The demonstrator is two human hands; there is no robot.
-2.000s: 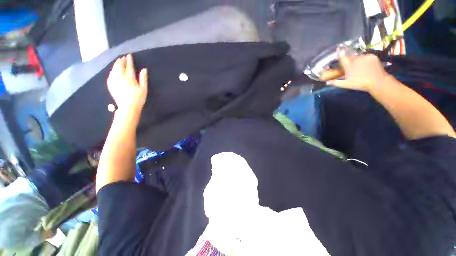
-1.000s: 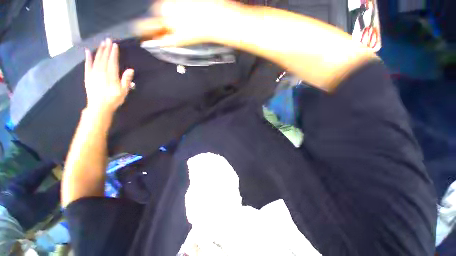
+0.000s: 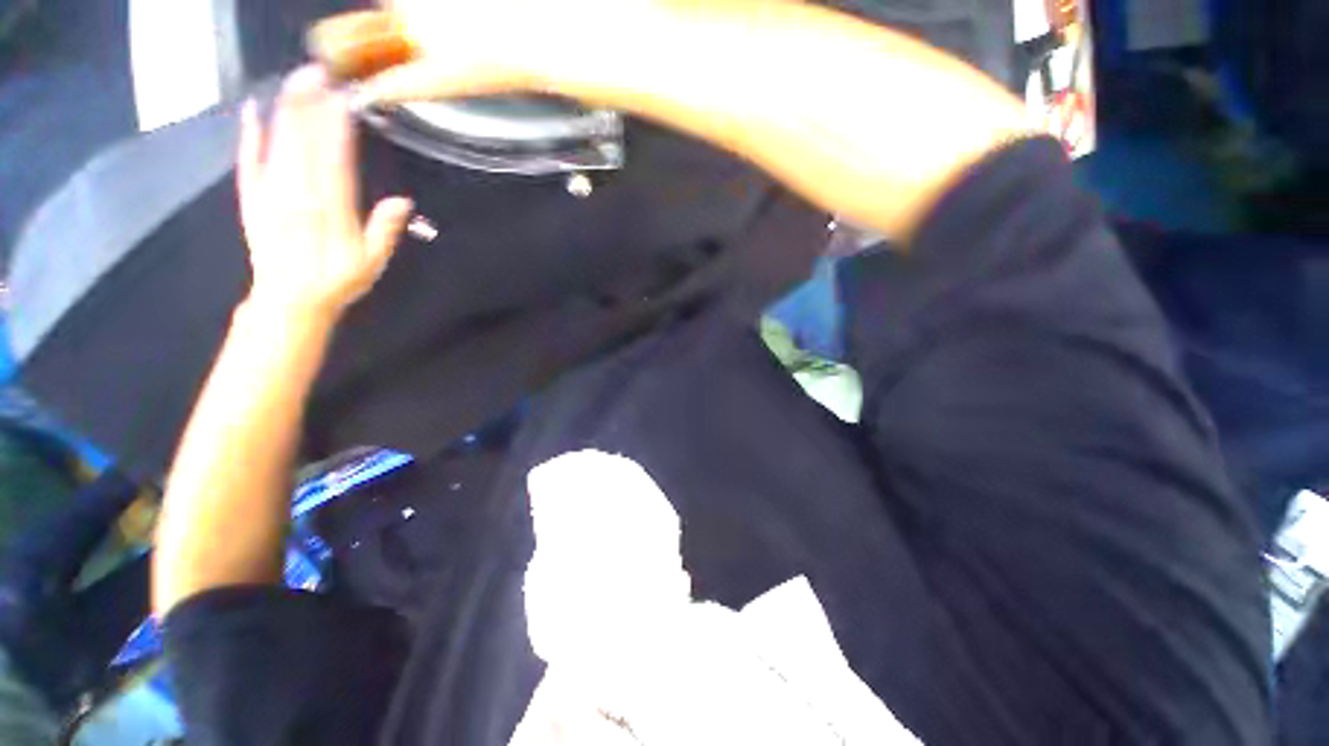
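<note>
A black garment (image 3: 481, 277) lies over a grey rounded-end board (image 3: 110, 204). Small white dots show on the garment, one near my left thumb and one (image 3: 580, 185) below the iron. The steam iron (image 3: 496, 128) is on the garment's upper part, its silvery plate edge below my right forearm, its orange-brown handle at the upper left. My right hand (image 3: 437, 51) is around the handle, cut by the top edge and overexposed. My left hand (image 3: 309, 197) lies flat on the garment, fingers spread, beside the iron's left end.
A white strip (image 3: 175, 66) stands at the upper left. A red-and-white printed card (image 3: 1064, 73) is at the upper right. Pale green cloth (image 3: 816, 372) and blue material hang below the table edge. Dark blue cloth (image 3: 1224, 350) is at right, with a white item (image 3: 1297, 568) beside my sleeve.
My right hand has brought the iron from the right side onto the garment, and since the last frame slightly further left. The view has shifted; my left hand stays on the garment.
</note>
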